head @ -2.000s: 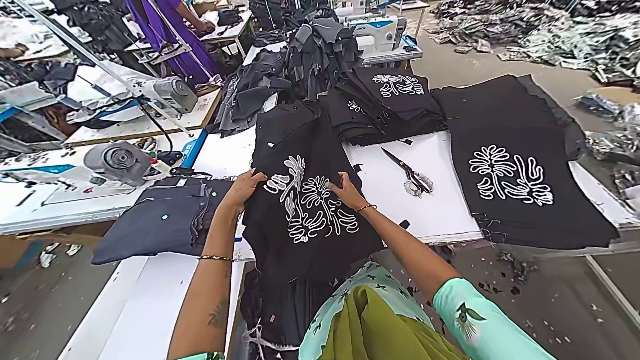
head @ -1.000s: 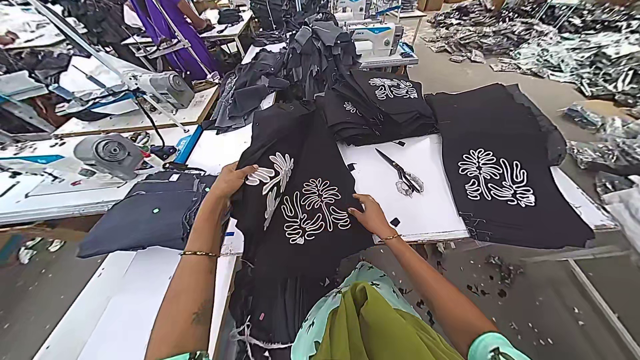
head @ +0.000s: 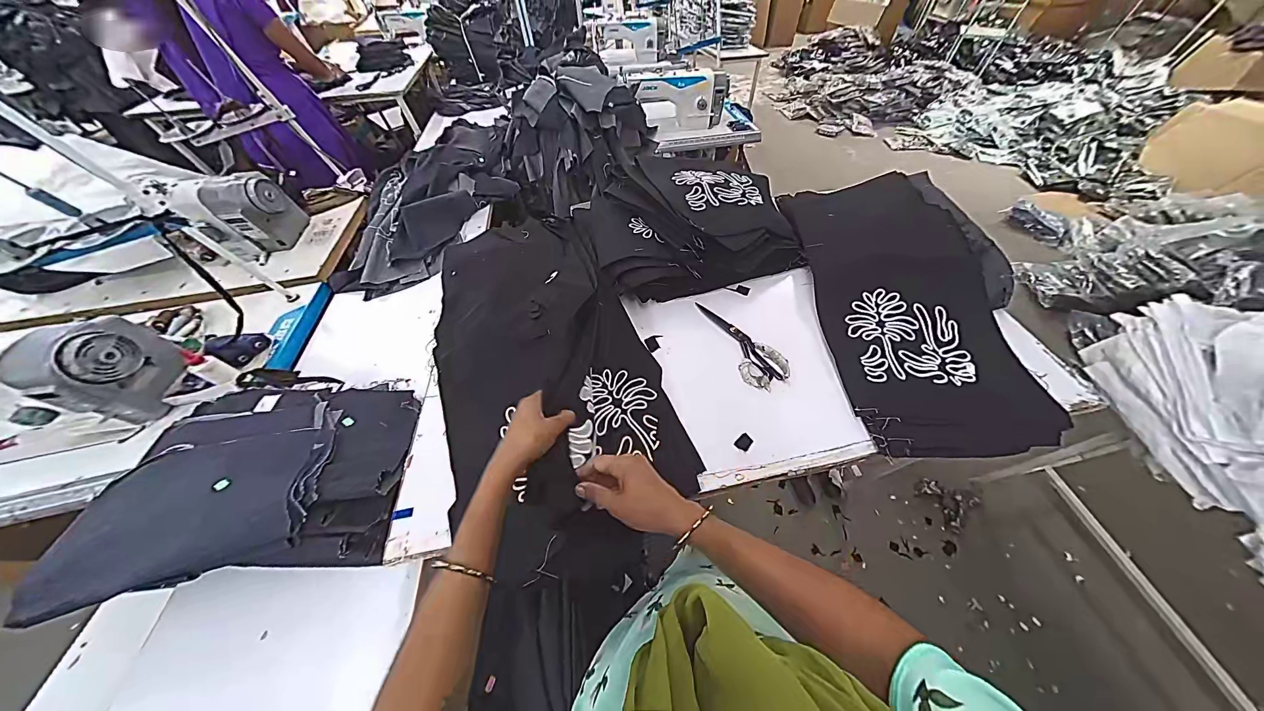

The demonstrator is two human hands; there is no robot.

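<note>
Black fabric pieces with white embroidery [head: 513, 326] lie in front of me and hang over the table's near edge. My left hand [head: 536, 432] rests on the cloth over the embroidery, its thumb and fingers at a fold. Just to its right, my right hand [head: 632, 491] pinches the fabric edge between thumb and fingers. Scissors [head: 743, 346] with wrapped handles lie on the white tabletop [head: 780, 425], right of the cloth. Beyond them is a folded stack of black embroidered pieces [head: 726, 232]. Another embroidered black stack [head: 918, 306] lies at the right.
Folded dark garments [head: 326, 464] lie at the left, near a sewing machine [head: 94, 370]. Loose dark pieces [head: 573, 118] are heaped behind. Another person in purple [head: 286, 89] is at a far table. Bagged goods [head: 1047, 118] and white cloth [head: 1185, 395] are at the right.
My right hand has moved left, close to my left hand. The embroidered cloth, spread flat between my hands before, is now partly folded, hiding part of its pattern.
</note>
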